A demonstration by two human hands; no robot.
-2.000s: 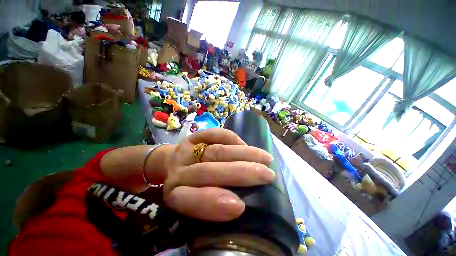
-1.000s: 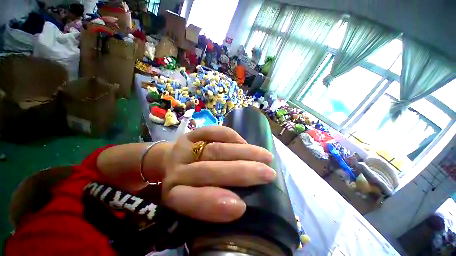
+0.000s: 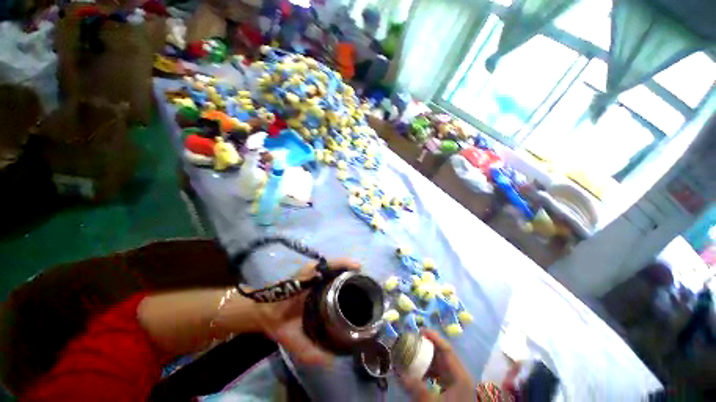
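Observation:
My left hand (image 3: 294,318) is wrapped around an open black vacuum flask (image 3: 323,318), its steel mouth facing me and its interior dark. A black strap with white lettering (image 3: 275,289) loops over the wrist side. My right hand (image 3: 449,375), partly cut off by the bottom edge, holds a round white lid or stopper (image 3: 413,355) just right of the flask mouth. A small ring-shaped part (image 3: 376,359) hangs between them. Yellow-and-blue plush toys (image 3: 424,292) lie on the grey-blue cloth just beyond the flask.
A large heap of yellow-and-blue plush toys (image 3: 314,102) covers the table's far end. A blue tray (image 3: 289,148), a light blue bottle (image 3: 270,198) and coloured plush items lie before it. Cartons (image 3: 102,145) stand on the green floor at left. White cloth (image 3: 542,314) runs along the right.
The flask has come down from in front of my face and now shows its open mouth. My right hand has come into view with the lid. The view has tilted down onto the table.

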